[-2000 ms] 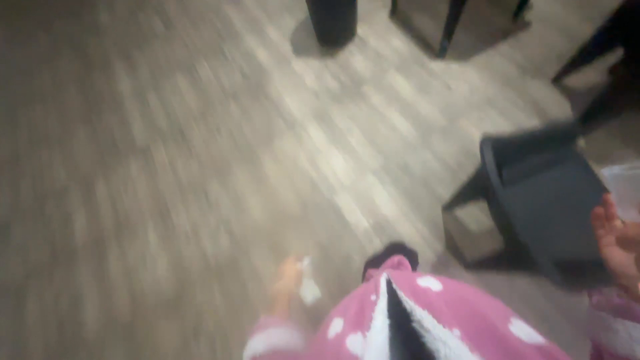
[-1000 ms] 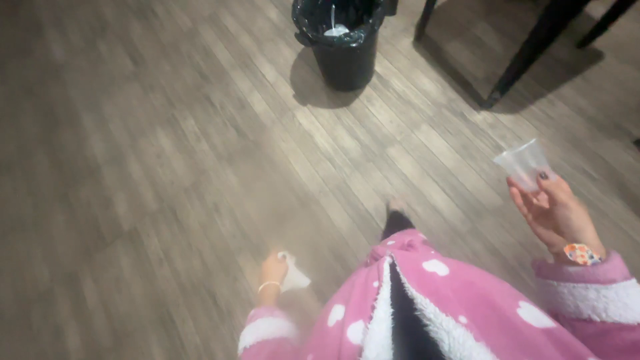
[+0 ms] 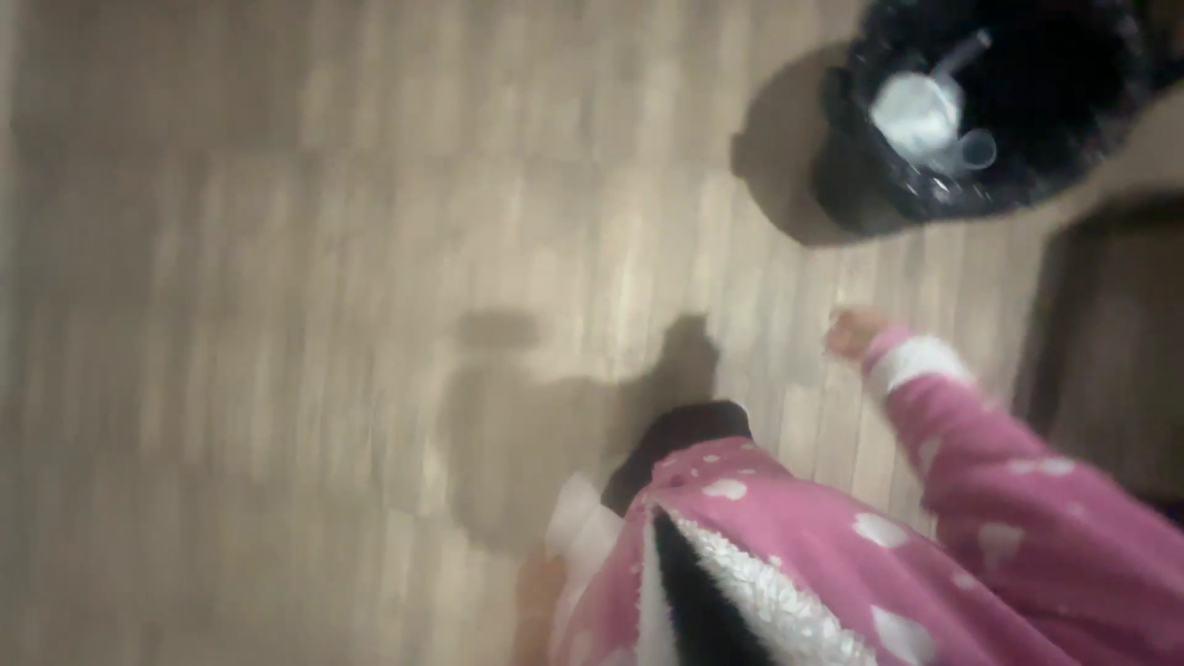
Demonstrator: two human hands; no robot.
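Observation:
My left hand (image 3: 539, 578), low in the view and partly hidden by the pink robe, has a white tissue or cloth (image 3: 581, 527) in its grasp. My right hand (image 3: 855, 333) reaches out below the bin; it is blurred, with the fingers curled, and no cup shows in it. Up at the right stands a black bin with a black plastic liner (image 3: 1036, 190). Inside it lie a whitish crumpled item (image 3: 916, 113), a small clear round item (image 3: 977, 148) that looks like a plastic cup, and a thin pale strip.
Wood-plank flooring (image 3: 324, 277) spreads around me, with my shadow and the bin's shadow on it. Dark furniture, blurred, stands at the right edge below the bin. My dark-covered foot (image 3: 689, 435) shows ahead of the robe's hem.
One second ago my right hand held a clear plastic cup; the cup is no longer in that hand. The bin is nearer, with its inside in view. The view has shifted.

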